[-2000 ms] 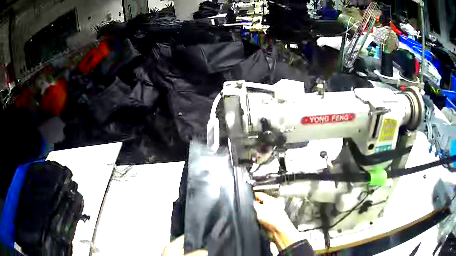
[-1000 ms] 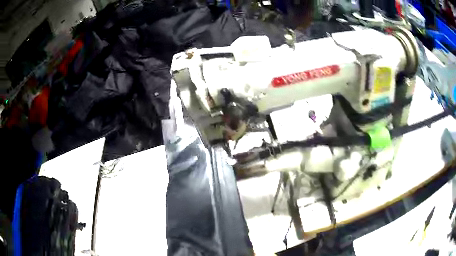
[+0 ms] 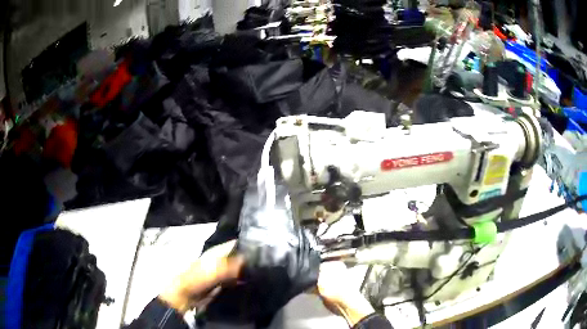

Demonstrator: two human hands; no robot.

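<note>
A black shiny panel (image 3: 273,241) lies bunched at the left end of the sewing machine (image 3: 412,160), with its edge near the presser foot and needle area. My left hand (image 3: 209,273) is blurred and holds the panel's left side. My right hand (image 3: 338,289) is at the panel's right edge, just below the narrow machine arm; its fingertips are bright and partly hidden, so its grip cannot be told. Black binding tape (image 3: 418,235) runs along the arm from the right, under a green clip (image 3: 484,232).
A large heap of black bag pieces (image 3: 186,141) lies behind the table (image 3: 106,225). A blue bin (image 3: 22,276) with a thick black bag piece (image 3: 67,276) is at the left. Dark thread cones (image 3: 505,80) stand behind the machine. The handwheel (image 3: 531,140) is at its right end.
Both hands have come into view at the panel since one second ago. The panel, long and flat before, is now bunched. The camera view has shifted, so the machine sits lower and further right.
</note>
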